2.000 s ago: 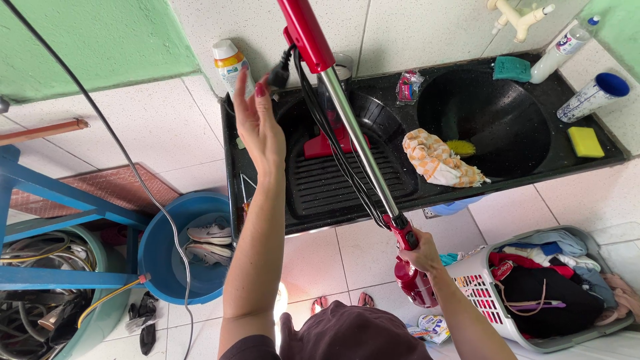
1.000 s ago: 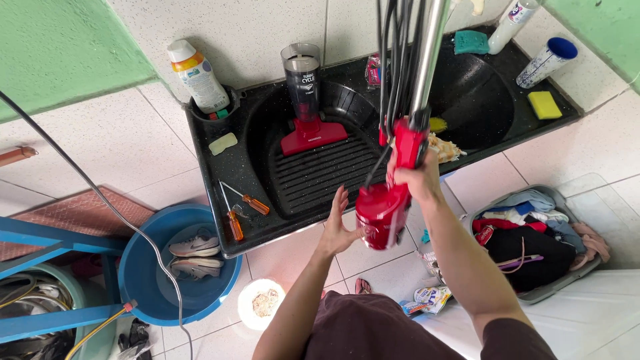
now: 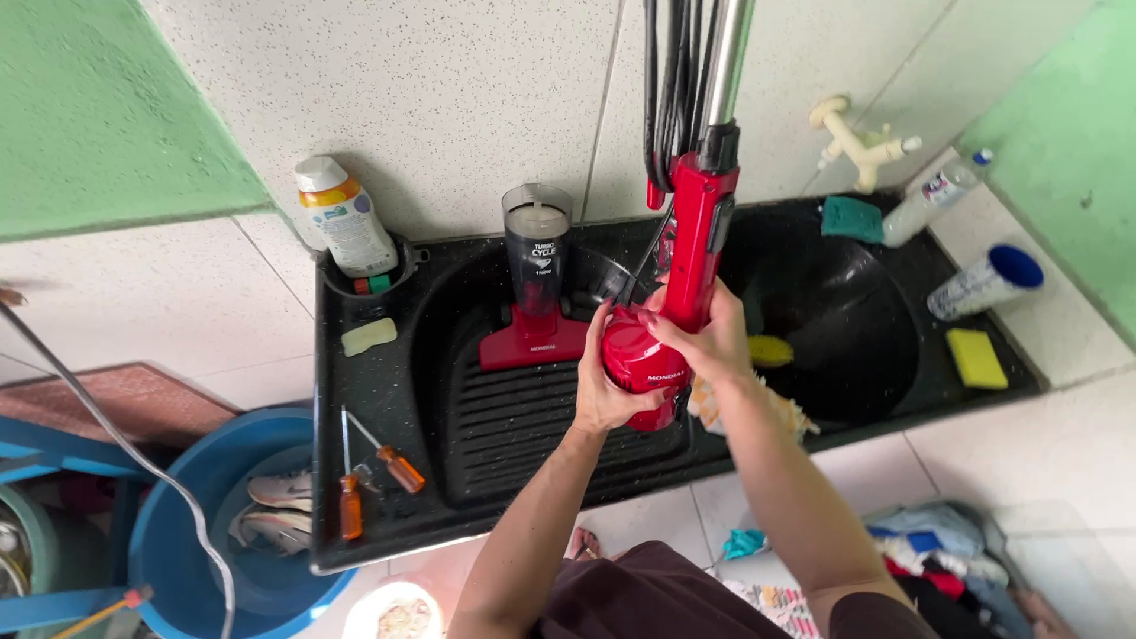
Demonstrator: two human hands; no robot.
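My left hand [image 3: 611,386] cups the red motor housing of a stick vacuum cleaner [image 3: 697,235] from the left. My right hand [image 3: 710,342] grips the same red body from the right, its thumb near the housing's top. A metal tube and a looped black cord extend upward from the body. Behind my hands, the vacuum's transparent dust container [image 3: 535,257] stands joined to a red floor nozzle [image 3: 532,342] in the ribbed left basin of the black sink [image 3: 510,444]. Two orange-handled screwdrivers [image 3: 351,506] lie on the sink's left ledge.
A white bottle [image 3: 346,222] stands in the corner cup; soap [image 3: 368,337] lies below it. At right are a yellow sponge [image 3: 976,358], a cup [image 3: 981,284], a clear bottle [image 3: 936,200] and a tap [image 3: 861,146]. A patterned cloth [image 3: 763,404] lies between basins. A blue tub [image 3: 177,524] holds shoes.
My left hand was raised apart from the vacuum two seconds ago; it now holds the motor housing. The red body has moved up over the sink. The view has shifted closer.
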